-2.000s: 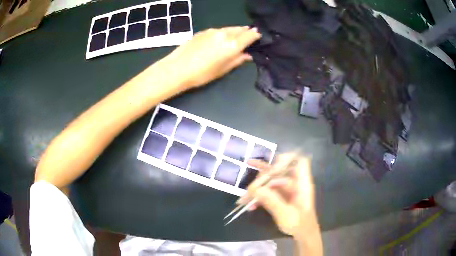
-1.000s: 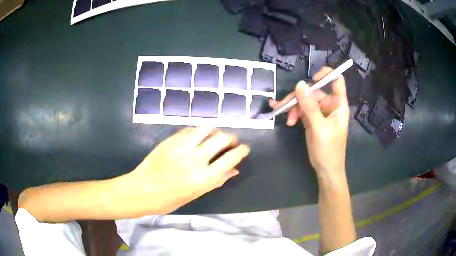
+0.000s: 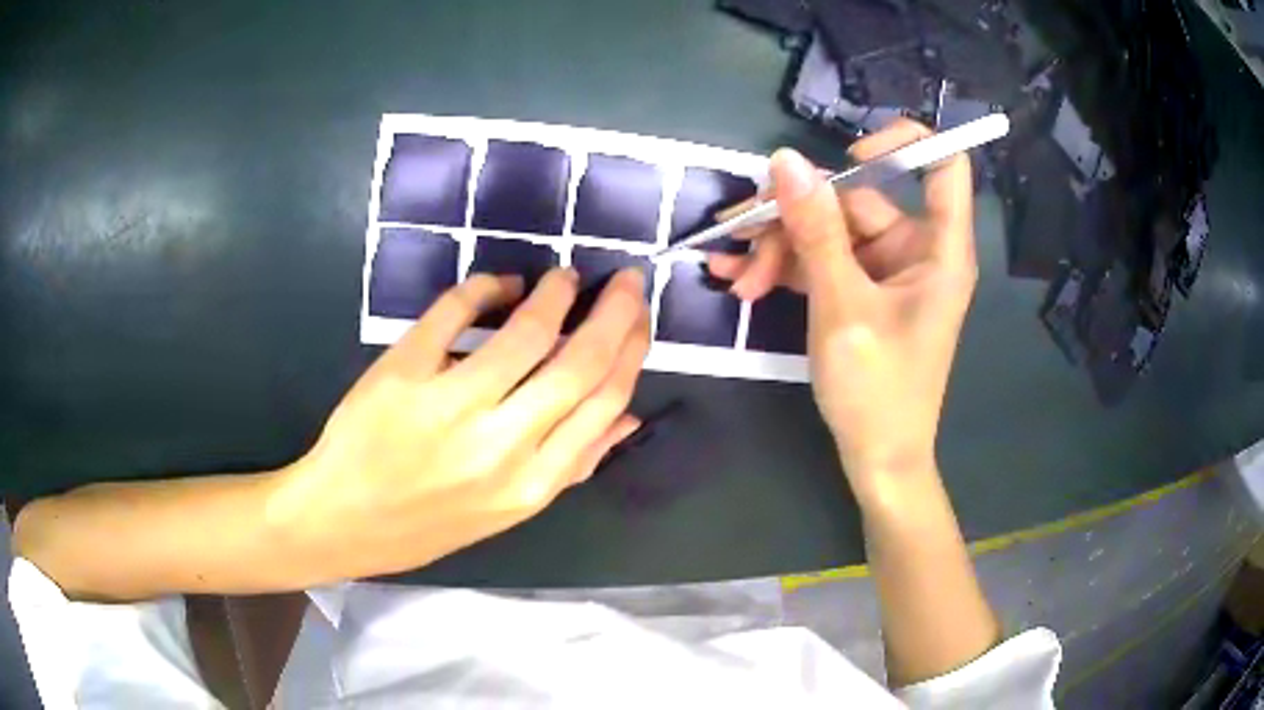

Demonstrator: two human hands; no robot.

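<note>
The white sticker sheet (image 3: 582, 243) lies on the dark green bench with two rows of dark squares. My left hand (image 3: 464, 402) rests palm down with its fingertips on the sheet's lower row. A thin dark edge or shadow shows by my left thumb; the space under the palm is hidden, so I cannot tell if it holds something. My right hand (image 3: 887, 284) holds the silver tweezers (image 3: 915, 150) like a pen over the sheet's right end and hides part of it. The tweezers' tip is at the sheet, near the gap between the third and fourth columns.
A large heap of black plastic parts (image 3: 1109, 180) covers the bench at the upper right, beyond my right hand. The bench's near edge (image 3: 776, 562) curves in front of my white clothing. Grey floor with a yellow line shows at the lower right.
My left hand has moved from the heap, down and back, then onto the sheet. The tweezers' tip has shifted left along the sheet. The second sheet at the upper left has left the view.
</note>
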